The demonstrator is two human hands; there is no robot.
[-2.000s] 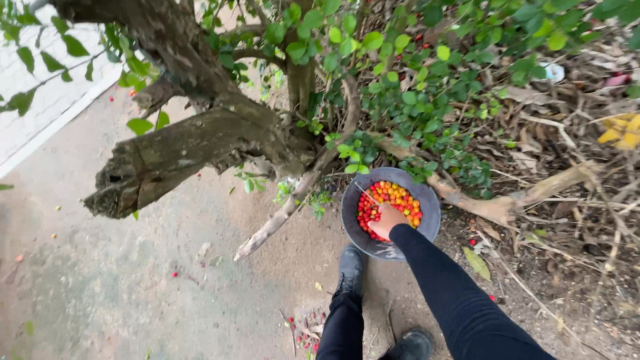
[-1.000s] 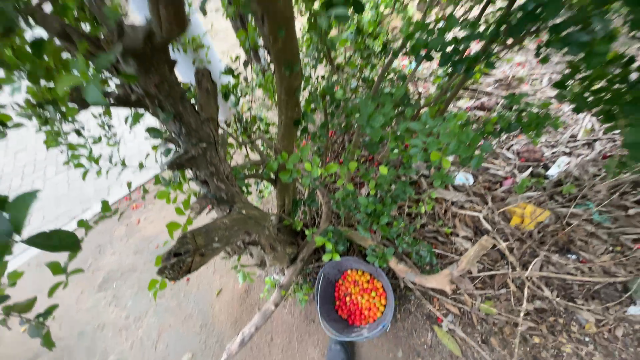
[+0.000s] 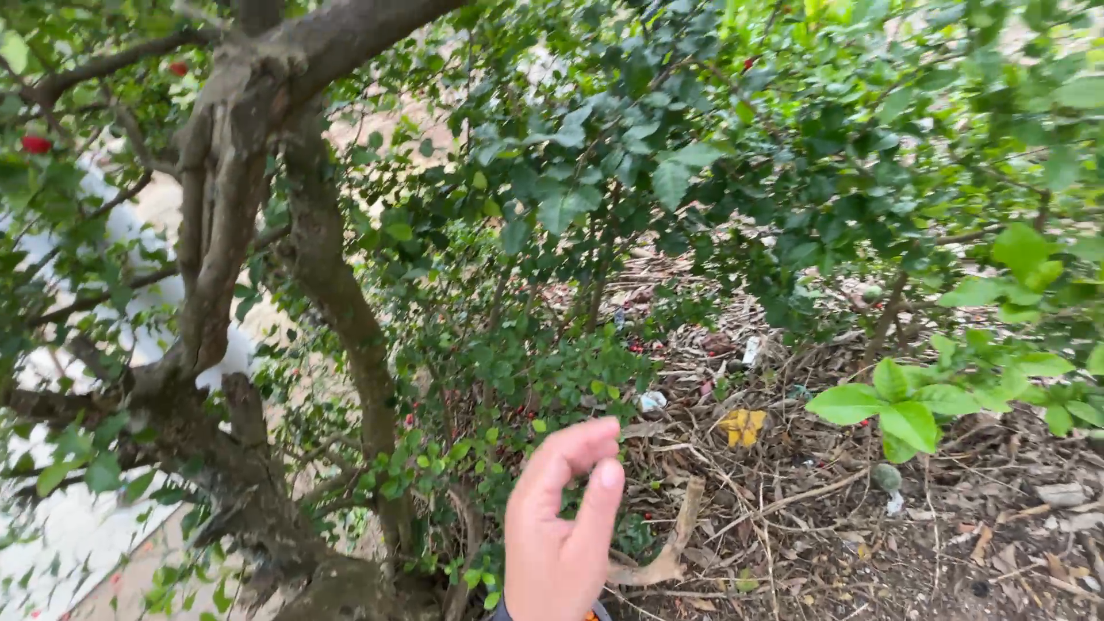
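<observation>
My left hand [image 3: 561, 526] is raised at the bottom centre, its index finger and thumb curved toward each other with a gap between the tips and nothing held. Leafy stems of the shrub [image 3: 552, 371] are behind it. A sliver of orange fruit [image 3: 591, 616] shows just below the wrist, beside a dark rim; the rest of that container is hidden or out of frame. My right hand is out of view. Among the leaves at upper left are a red fruit [image 3: 35, 144] and another red fruit [image 3: 178, 67].
Thick trunks [image 3: 336, 285] and a forked branch [image 3: 224, 172] stand at left. A cut branch stub [image 3: 681, 526] lies right of my hand, on ground covered with twigs and dry leaves [image 3: 828, 526]. A yellow scrap [image 3: 742, 427] lies there, and a leafy sprig [image 3: 901, 405] juts in at right.
Two seconds ago my right hand was in the bucket of fruit; one second ago no hand showed. Now my left hand is in view. The view has tilted up toward the shrub.
</observation>
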